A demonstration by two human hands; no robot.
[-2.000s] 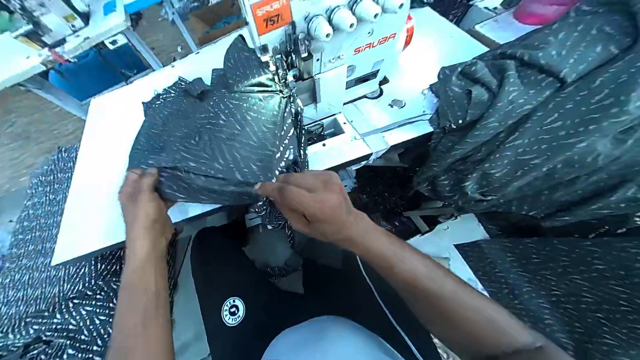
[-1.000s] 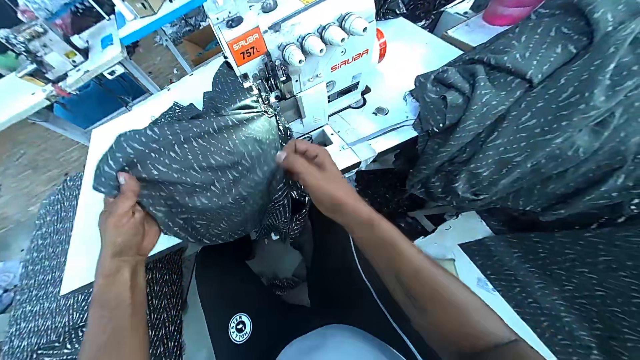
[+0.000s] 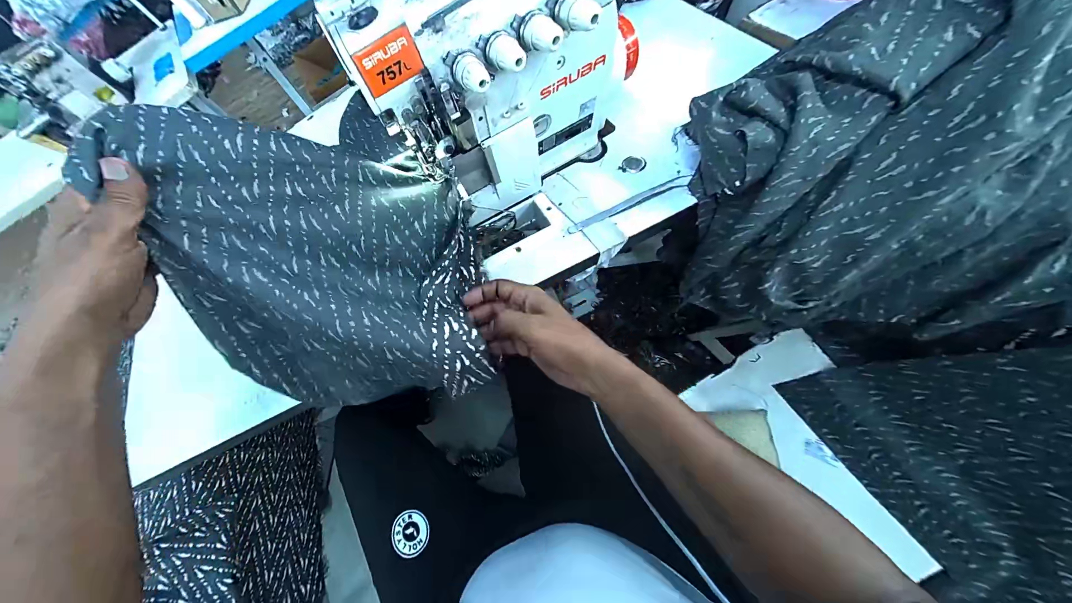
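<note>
A dark grey patterned fabric piece [image 3: 301,251] spreads between my hands, its far part under the needle area of a white Siruba overlock sewing machine [image 3: 511,92]. My left hand [image 3: 109,251] grips the fabric's upper left corner, thumb on top, lifted above the table. At the fabric's right edge, where the black-and-white side of the cloth [image 3: 456,327] shows, my right hand [image 3: 519,327] has its fingers bent against the edge; whether they pinch it is hard to tell. A lamp lights the cloth beside the presser foot, which is partly hidden.
The white machine table [image 3: 201,377] lies under the fabric. A large heap of grey patterned fabric [image 3: 854,167] stands to the right, with more cloth [image 3: 946,452] below it. Patterned cloth [image 3: 234,511] hangs at the lower left. Another sewing machine [image 3: 50,84] is at the far left.
My left hand has moved left and up with the fabric corner, spreading the cloth wider. My right hand has moved down along the fabric's right edge since one second ago.
</note>
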